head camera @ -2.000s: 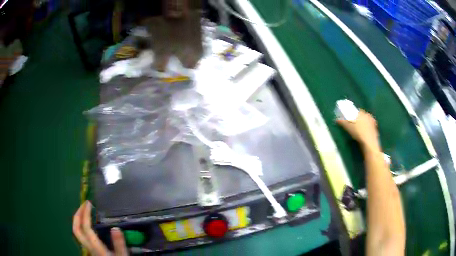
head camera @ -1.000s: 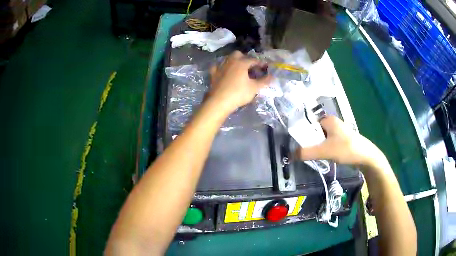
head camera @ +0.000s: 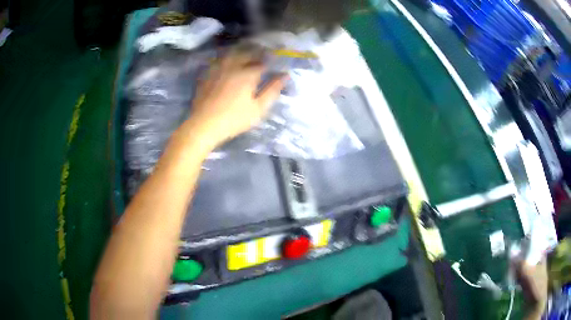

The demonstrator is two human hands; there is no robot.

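My left hand (head camera: pixel 235 97) is over the clear crinkled film (head camera: pixel 300 122) on the dark machine base, just in front of the blurred horn (head camera: pixel 313 15). Its thumb is spread from the fingers; blur hides whether it holds anything. My right hand (head camera: pixel 531 275) is small, blurred and partly cut off at the lower right, over the far side of the conveyor. A small white block (head camera: pixel 497 243) and a white cable (head camera: pixel 479 279) lie beside it on the belt. Whether it grips something white cannot be told. The nest is hidden by film and glare.
Green start buttons (head camera: pixel 380 216) sit at both front corners, with the red emergency stop (head camera: pixel 297 245) between them. A slotted metal bar (head camera: pixel 299 187) lies on the base. A white divider bar (head camera: pixel 476 200) crosses the green belt (head camera: pixel 432 144). A white cloth (head camera: pixel 178 34) lies rear left. Blue bins (head camera: pixel 494 31) stand beyond.
My right hand has moved from the machine, where it held a white charger with its cable, out to the far right. My left hand stays over the film. The view has shifted.
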